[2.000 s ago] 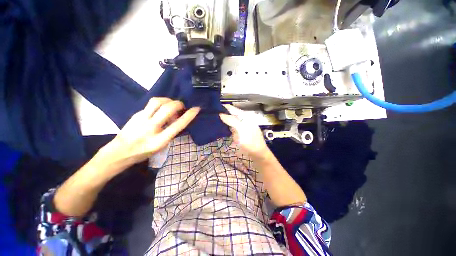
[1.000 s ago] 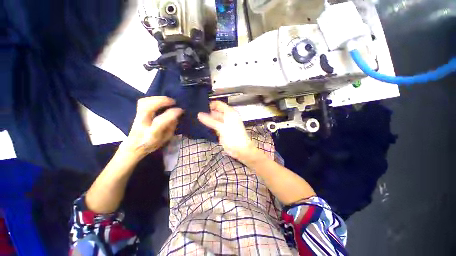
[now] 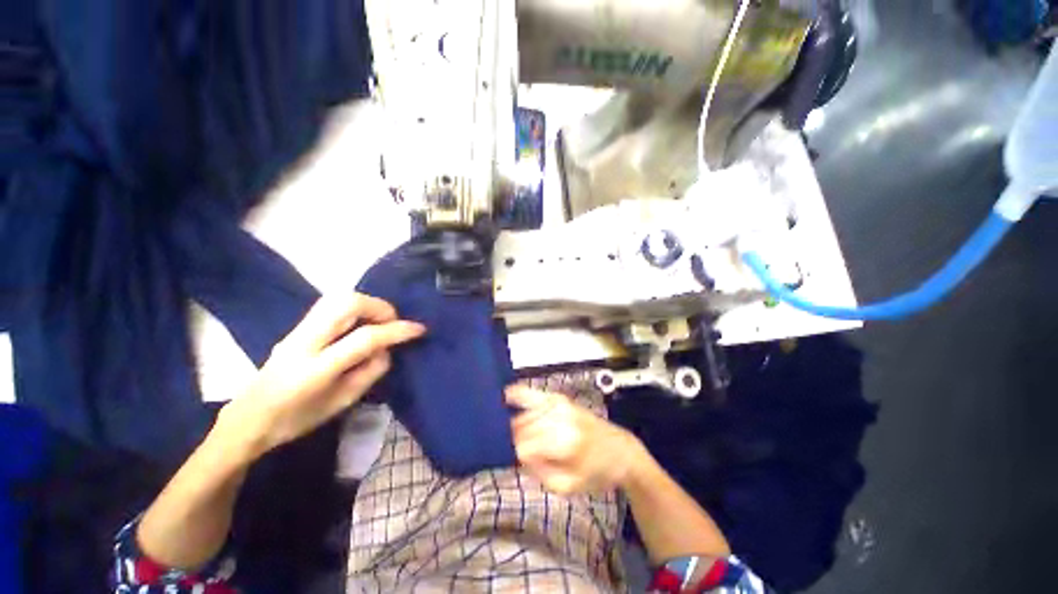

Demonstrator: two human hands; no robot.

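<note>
The navy garment end point(image 3: 455, 377) runs from the black presser foot and needle assembly point(image 3: 462, 258) down over the checked lap cloth point(image 3: 464, 522). My left hand point(image 3: 331, 366) holds its left edge, thumb and fingers closed on the cloth. My right hand point(image 3: 569, 441) grips its lower right edge, fingers curled in. The cream-white machine point(image 3: 615, 58) with green lettering stands above, its cylinder arm point(image 3: 580, 261) to the right of the needle area. The cloth under the presser foot is hidden.
A large navy garment bundle point(image 3: 128, 221) lies at left. A dark pile point(image 3: 754, 453) is low at right. A lamp's blue gooseneck point(image 3: 917, 299) curves at right. A phone point(image 3: 528, 168) stands behind the cylinder arm. A silvery linkage lever point(image 3: 650, 377) hangs at the table's front edge.
The garment end now reaches further down over the lap. My right hand has moved down and right with its edge. The view has shifted, showing more of the machine's upper arm.
</note>
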